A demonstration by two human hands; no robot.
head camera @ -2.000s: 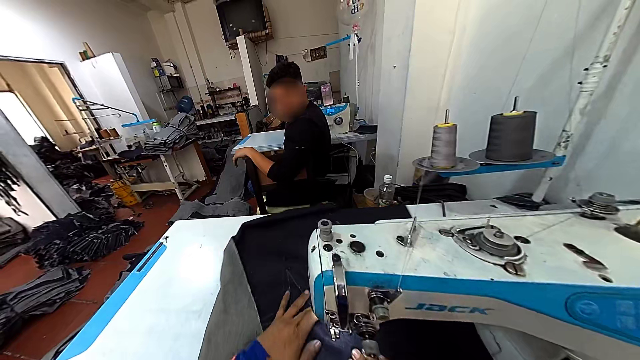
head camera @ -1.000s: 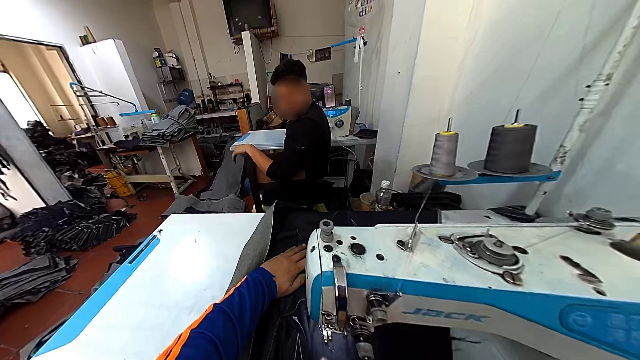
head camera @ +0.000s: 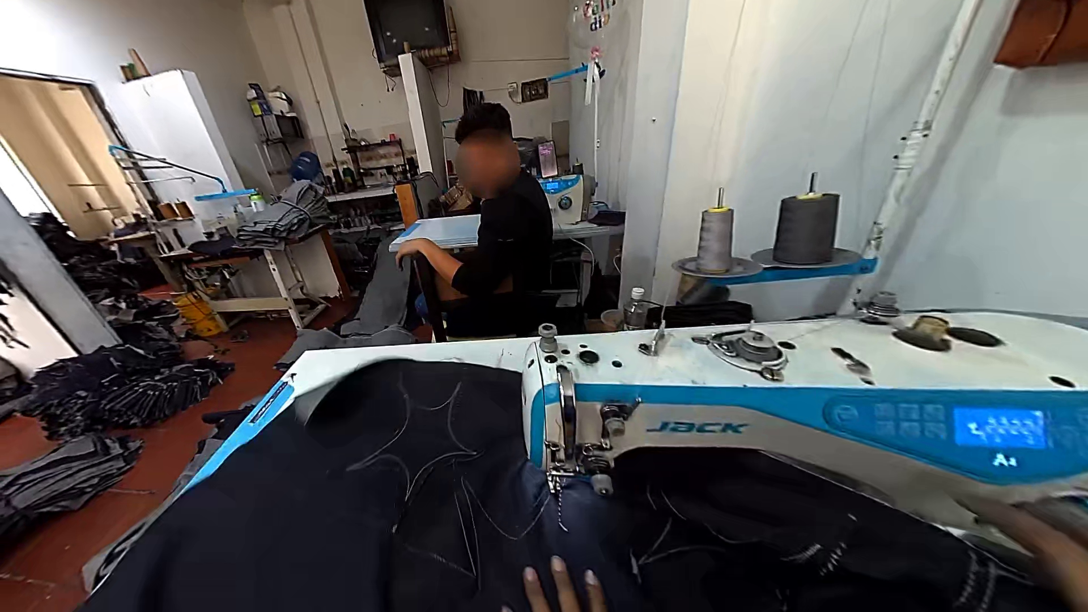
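Observation:
Dark denim cloth with light stitched curves and star-like lines (head camera: 340, 476) covers the sewing table and runs under the needle of a white and blue Jack sewing machine (head camera: 697, 416). My left hand (head camera: 563, 588) lies on the cloth at the bottom edge of the view, just below the presser foot (head camera: 557, 483), fingers apart; only the fingers show. At the far right, my right hand (head camera: 1033, 540) is blurred beside the machine body below its lit panel (head camera: 999, 427); whether it grips anything cannot be told.
Two thread cones, light grey (head camera: 716, 241) and dark grey (head camera: 806, 228), stand on a blue-armed holder behind the machine. A co-worker (head camera: 501, 229) sits beyond the table. A plastic bottle (head camera: 636, 308) stands behind the machine. Cloth piles (head camera: 127, 382) lie on the floor at left.
The dark cloth now spreads over the table left of the needle, where white tabletop showed before. My left hand has moved from beside the machine head down to the bottom edge. My right hand has come into view.

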